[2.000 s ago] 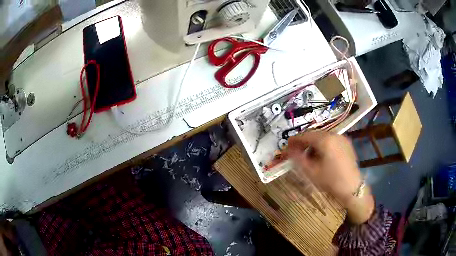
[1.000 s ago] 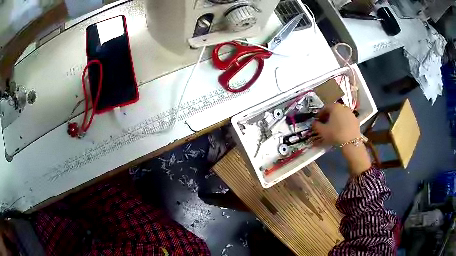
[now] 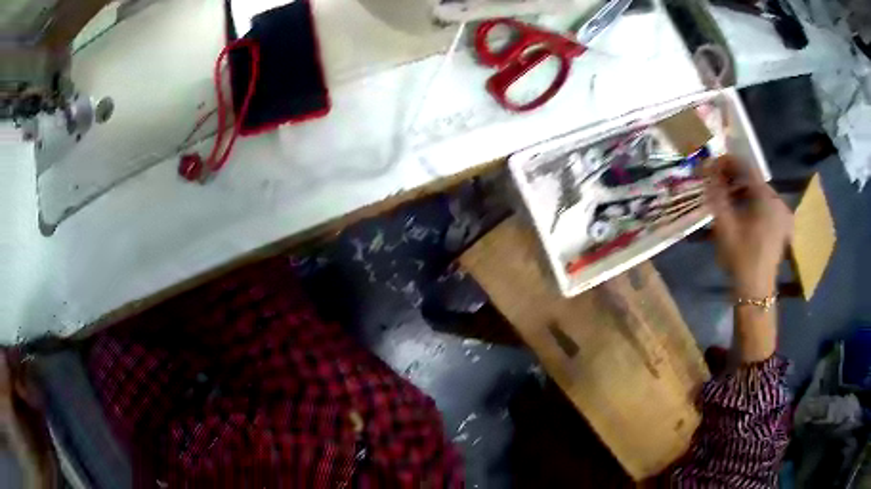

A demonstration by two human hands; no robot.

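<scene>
The white accessory tray (image 3: 541,206) stands at the right end of the table, full of small items. A slim red-handled stick (image 3: 604,251) lies along its near side, with a small white disc (image 3: 599,229) beside it. A flat brown card scrap (image 3: 685,131) lies towards the far end. My right hand (image 3: 751,222) is blurred over the tray's right end, fingers bent towards the contents; whether it holds anything cannot be told. My left hand is not in view.
Red-handled scissors (image 3: 531,63) and a black smartphone (image 3: 277,69) with a red cord lie on the white table (image 3: 382,143). A slatted wooden stool (image 3: 592,353) stands below the tray. Plaid cloth (image 3: 286,401) covers the lap. A second wooden stool (image 3: 813,237) is at right.
The view has shifted, so table and tray sit higher and the tray further right. My right hand has moved from the tray's middle to its right end.
</scene>
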